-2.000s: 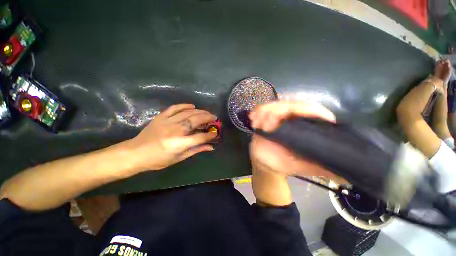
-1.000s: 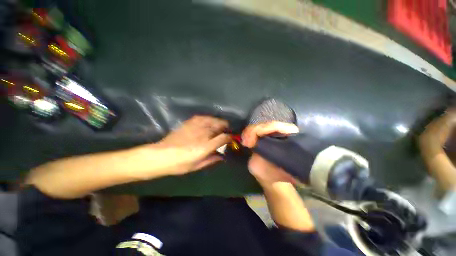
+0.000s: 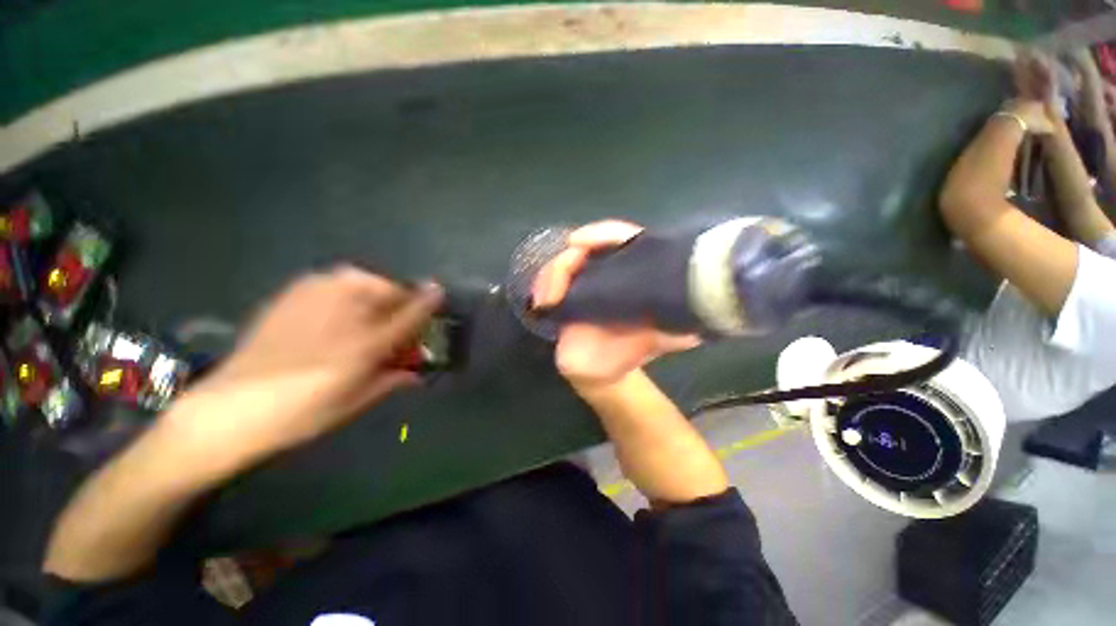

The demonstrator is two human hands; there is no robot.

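My left hand (image 3: pixel 324 342) is blurred and holds a half-assembled device unit (image 3: pixel 438 344) at its fingertips, low over the dark bench mat. Red and dark parts of the unit show beside the fingers; the rest is hidden. My right hand (image 3: pixel 600 349) is closed around the thick black barrel of the electric screwdriver (image 3: pixel 636 284), whose beige band and ribbed cord end point right. The tool's tip is hidden. The round screw dish (image 3: pixel 534 275) lies at the tool's front end, partly covered by my right hand.
Several device units (image 3: pixel 122 367) lie at the left. A white round fan (image 3: pixel 912 430) stands by the bench edge, with the black cord (image 3: pixel 783 394) near it. A pale edge strip (image 3: pixel 367 51) borders the green belt. Another person's arm (image 3: pixel 997 202) is at the right.
My left hand has moved left with the unit, away from my right hand. The screwdriver is now more level across the view, over the dish's edge. The camera view has turned.
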